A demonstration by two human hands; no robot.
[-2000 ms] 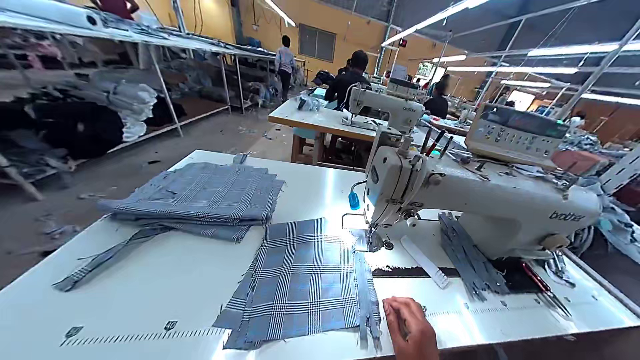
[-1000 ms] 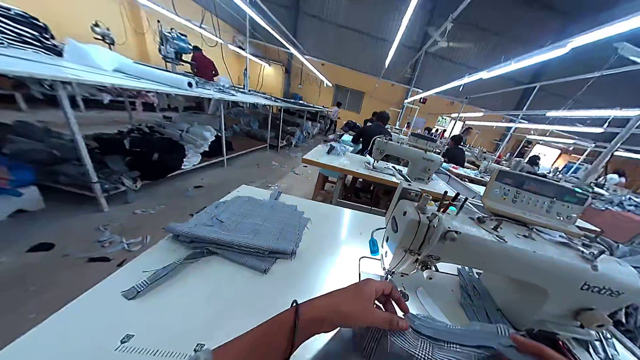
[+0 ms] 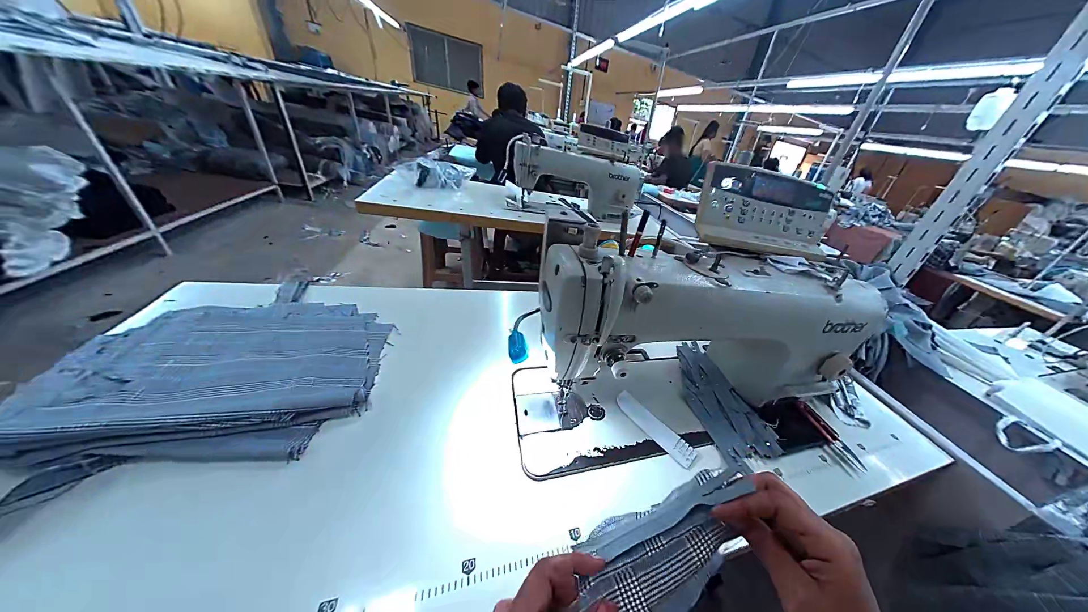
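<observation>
My left hand (image 3: 557, 582) pinches the near end of a grey plaid fabric piece (image 3: 659, 552) at the bottom of the view. The far end of that piece is gripped by my right hand (image 3: 795, 535), thumb against fingers. A plain grey strip lies along its upper edge. Beyond both hands stands a Brother sewing machine (image 3: 680, 314), its needle and presser foot (image 3: 568, 406) over the lit plate with no cloth under them. Grey fabric strips (image 3: 727, 404) lie beneath the machine arm. A stack of grey plaid pieces (image 3: 195, 374) rests on the table's left side.
A white marked strip (image 3: 656, 429) lies beside the needle plate, and tweezers (image 3: 837, 442) are at the right. A blue tag (image 3: 518, 347) hangs near the machine head. Behind are a second sewing table (image 3: 442, 202), several people at work, and shelving (image 3: 212, 208) with cloth rolls at left.
Two seconds ago the plaid piece lay flat beside the needle; one second ago it was in my hands. My left hand has since moved nearer the table's front edge.
</observation>
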